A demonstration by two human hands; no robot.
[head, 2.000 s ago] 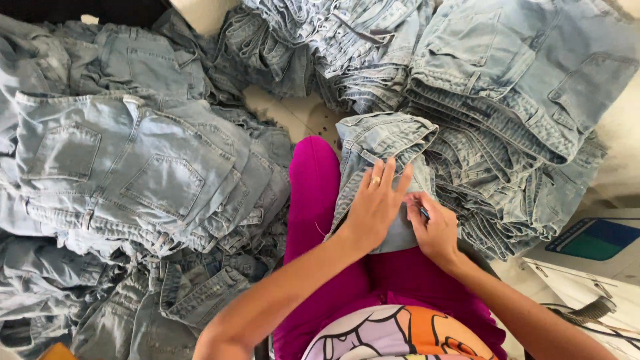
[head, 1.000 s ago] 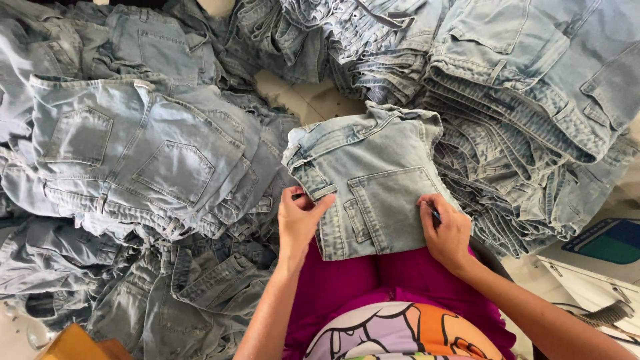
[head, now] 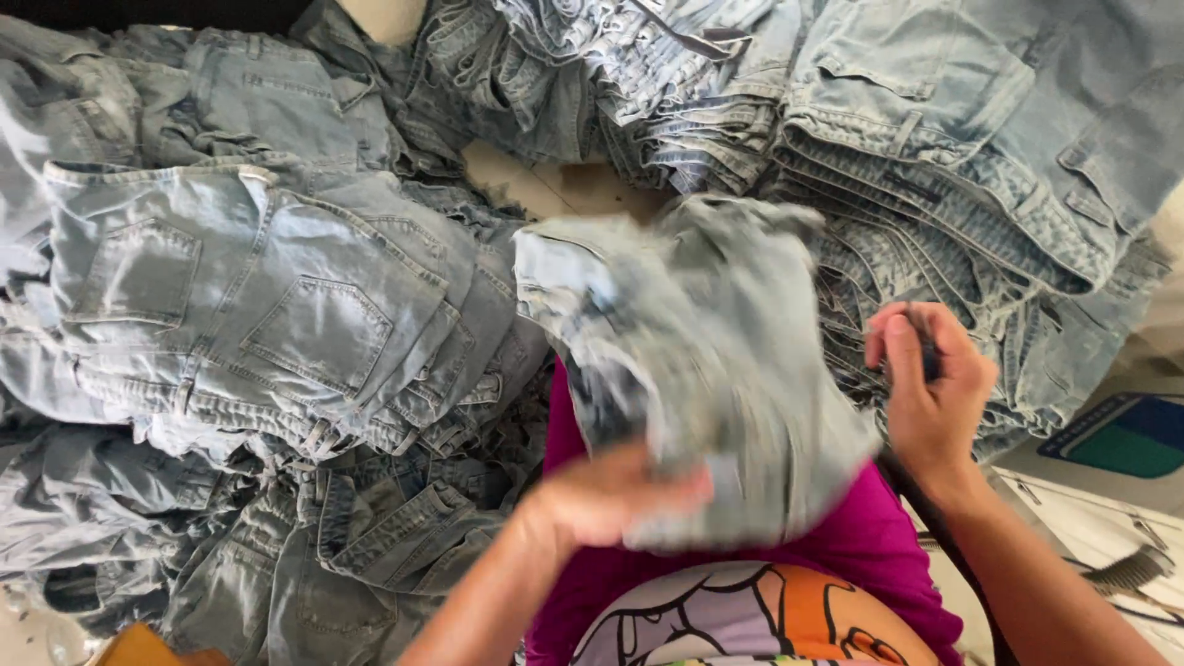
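Observation:
A light-blue denim garment [head: 731,361], blurred by motion, lies over my lap and rises toward the piles in front. My left hand [head: 620,495] is on its lower left edge, fingers blurred; whether they grip the cloth cannot be told. Off the garment to the right, my right hand [head: 930,379] is closed around a small dark tool [head: 916,347], mostly hidden by the fingers; its kind cannot be made out.
Denim garments with back pockets are heaped at left [head: 231,268], with more crumpled denim [head: 370,555] below. A folded denim stack [head: 934,176] stands at upper right. At the right edge are a white box-like object [head: 1091,527] and a dark brush-like item [head: 1128,566].
The denim garment, spread flat on my lap a second ago, is now turned and in motion. My right hand has come off it to the right with the dark tool.

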